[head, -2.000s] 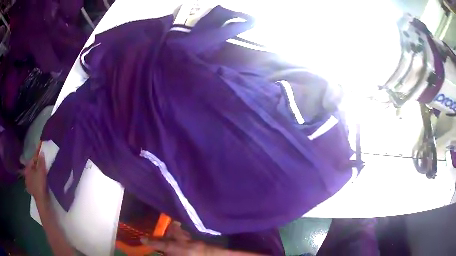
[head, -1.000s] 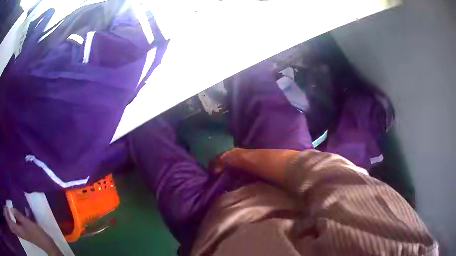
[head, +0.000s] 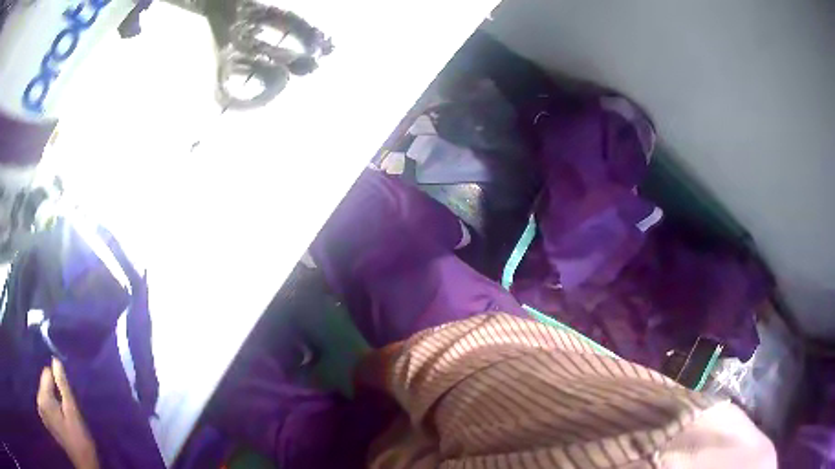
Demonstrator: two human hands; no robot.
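Observation:
The dark purple garment (head: pixel 82 302) with narrow white strips lies on the white table at the lower left. My left hand (head: pixel 64 412) is on this garment at the lower left, fingers extended upward near a short white strip; whether it pinches cloth is unclear. My right arm, in a striped sleeve, reaches low beside the table. Only a dim part of my right hand (head: pixel 368 374) shows at the cuff, against dark purple cloth; its fingers are hidden in shadow.
Looped-handled scissors (head: pixel 252 78) lie on the white table (head: pixel 302 156). The sewing machine head (head: pixel 46 82) is at the upper left. Purple garments (head: pixel 595 211) are heaped below the table, with green-edged items, beside a grey wall (head: pixel 714 101).
The view has swung right and down to the table's side and floor heap. The orange basket has left view; the machine and scissors show at upper left. My right forearm is now mostly sleeve.

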